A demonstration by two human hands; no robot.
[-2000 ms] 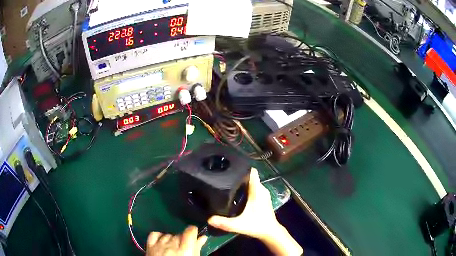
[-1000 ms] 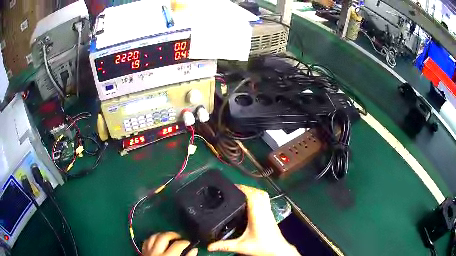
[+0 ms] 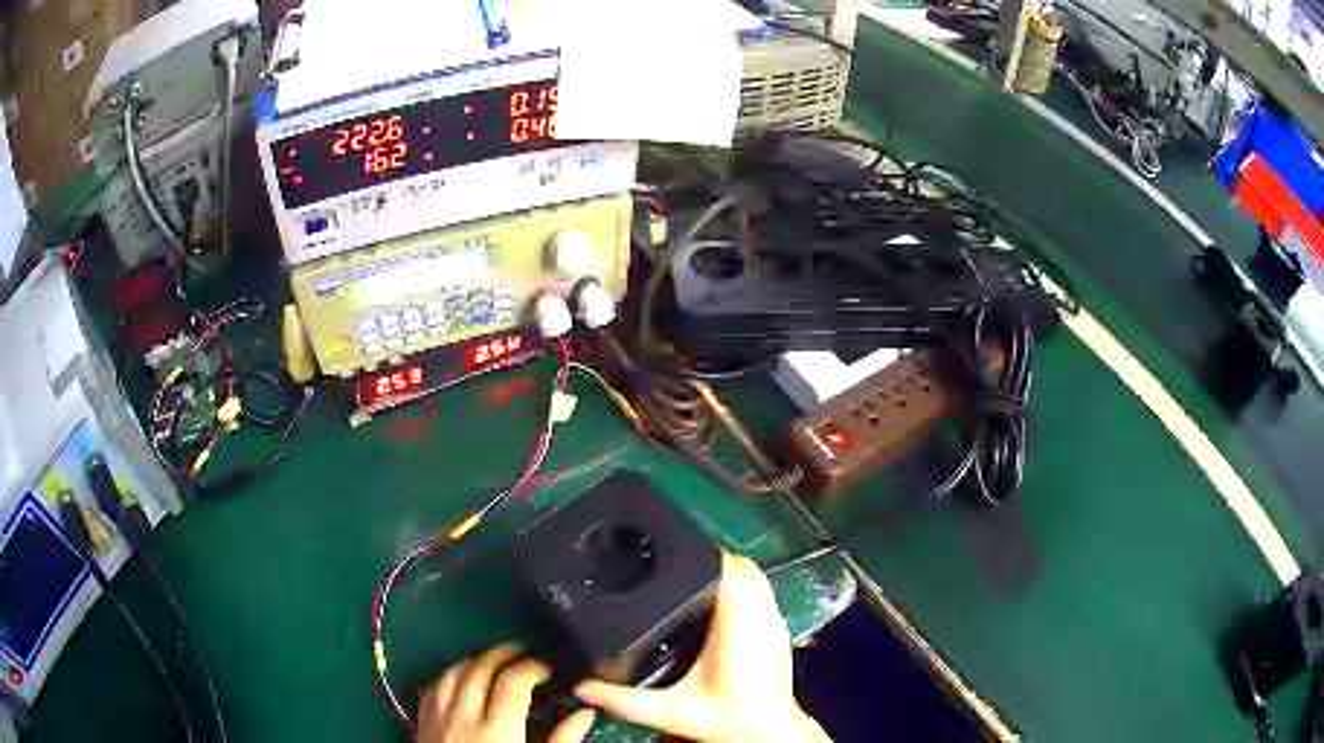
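Note:
A black cube power socket sits on the green mat with a round outlet on its top face. My right hand grips its right side and lower front corner. My left hand is at its lower front edge, fingers curled around a small dark thing that is mostly hidden, likely the lead's plug. The thin red, white and black test lead runs from the DC electronic load down to my left hand. The power meter reads 222.6, and the panel meter shows two lit red readings.
A brown extension socket with a red lit switch and a long black power strip lie behind the cube. Coiled black cords hang beside them. A white box with thick leads stands left. A dark recess is at lower right.
The cube has turned, and its top outlet now faces me more. The panel meter has risen from near zero to about 2.5 on both readings. My left hand has stayed low at the cube's front.

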